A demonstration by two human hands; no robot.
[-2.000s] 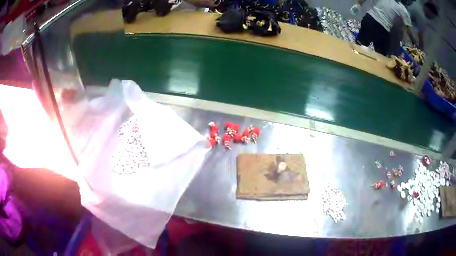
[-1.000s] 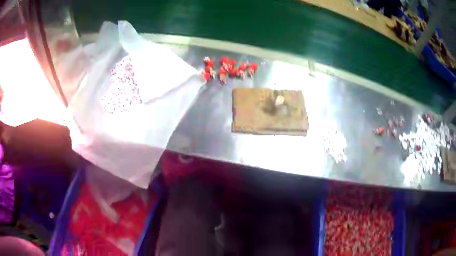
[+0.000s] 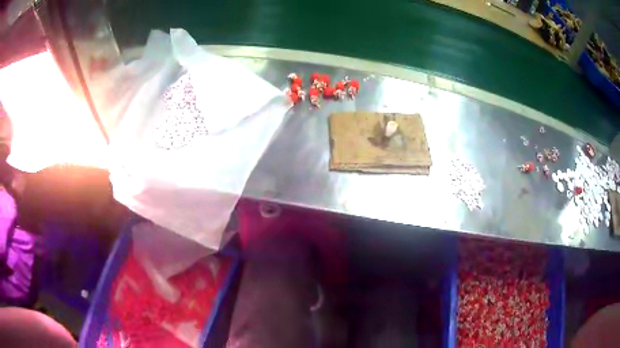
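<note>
Neither of my hands can be made out; blurred rounded shapes at both bottom corners cannot be identified. A stained cardboard pad point(image 3: 353, 146) lies on the shiny metal bench, with a cream-white lump point(image 3: 391, 128) on its dark stain. Small red pieces point(image 3: 328, 92) with white-and-red bits stand clustered behind and left of the pad. A loose pile of tiny white specked pieces point(image 3: 468, 183) lies right of it. At left, a crumpled translucent plastic sheet point(image 3: 217, 160) holds more tiny specked pieces point(image 3: 182, 119) and hangs over the bench's front edge.
A green belt point(image 3: 340, 34) runs behind the metal bench point(image 3: 292, 180). White flat parts point(image 3: 588, 187) lie at far right with a few red pieces. Below the front edge are a left blue bin point(image 3: 221, 299) and a right blue bin point(image 3: 556, 299), holding red and red-white pieces. Bright glare is at left.
The view has tilted down since two seconds ago, so the bench sits higher and the bins show below. The bench pieces look unmoved.
</note>
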